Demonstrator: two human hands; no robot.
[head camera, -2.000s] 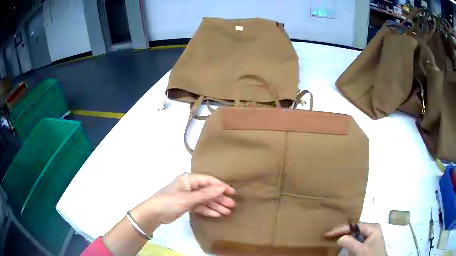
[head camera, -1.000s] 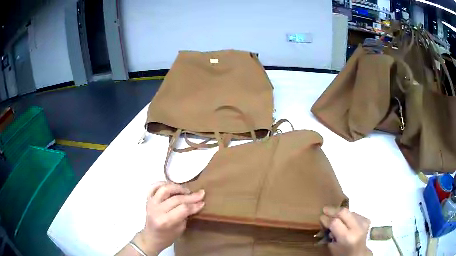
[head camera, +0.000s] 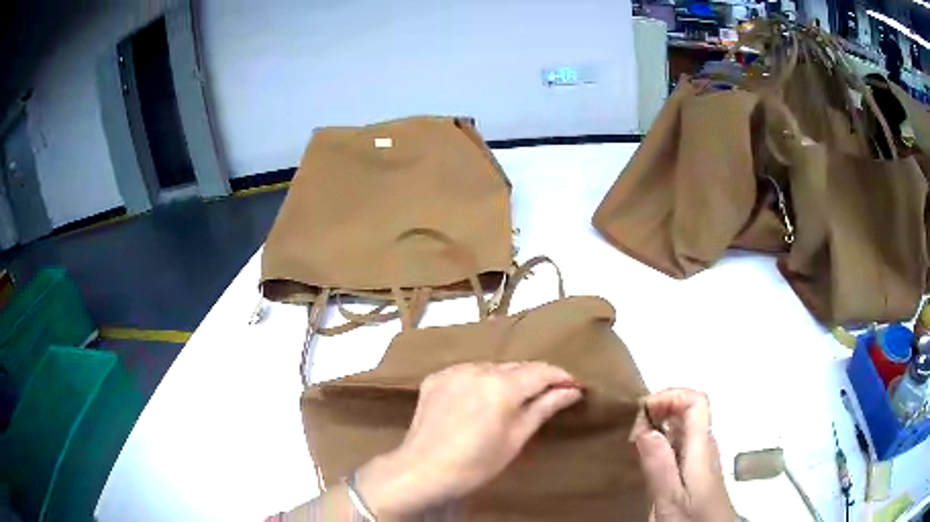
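Note:
A brown tote bag lies folded over on the white table in front of me, with a raised fold across its middle. My left hand is over the middle of this fold, its thumb and fingers nearly together at the cloth. My right hand pinches the bag at the right end of the fold. Whether it also holds a tool cannot be seen.
Another brown bag lies ahead with its straps towards me. More brown bags are piled at the right. A blue tray with bottles, a tan block and thin tools lie at the right. Green bins stand at the left.
The bag was flat, then its far part was folded over. The reddish-brown edge band no longer shows. My left hand has moved right, from the bag's left edge to the middle of the fold.

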